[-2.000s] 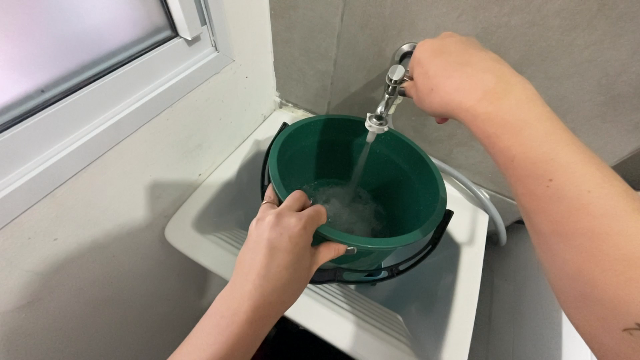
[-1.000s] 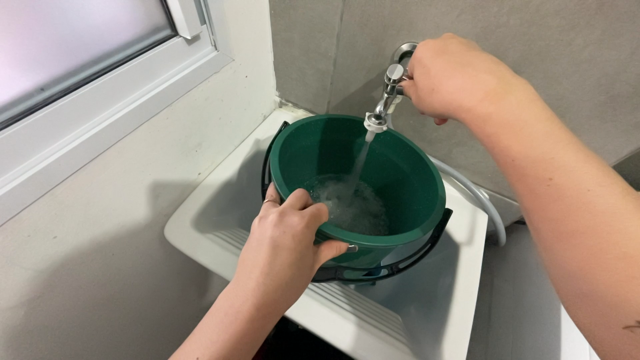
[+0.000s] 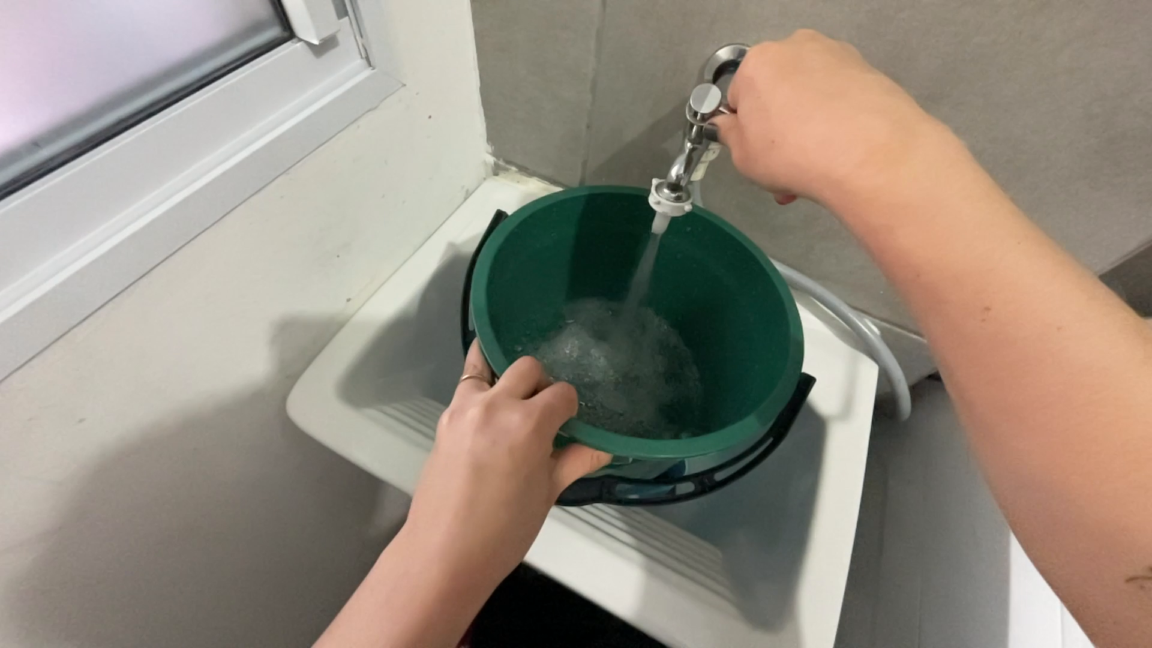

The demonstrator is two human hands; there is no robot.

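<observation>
A green plastic bucket (image 3: 747, 360) stands in a white laundry sink (image 3: 360, 409), its black handle (image 3: 711, 481) lowered against the near side. My left hand (image 3: 504, 432) grips the near-left part of the rim, fingers over the edge and thumb outside. At the wall, my right hand (image 3: 810, 117) is closed around the far side of a chrome tap (image 3: 691, 148); its fingertips are mostly hidden. From the white nozzle (image 3: 670, 200) a stream of water (image 3: 642, 270) runs into the bucket, where bubbling water (image 3: 630, 369) covers the bottom.
A grey hose (image 3: 855, 324) curves down behind the sink's right side. To the left are a white wall (image 3: 360, 225) and a window frame (image 3: 207, 171). Grey tiles (image 3: 540, 90) cover the wall behind the tap. The sink has a ribbed washboard front.
The water in the bucket has risen and its bubbling surface has spread wider. Both hands have stayed in place.
</observation>
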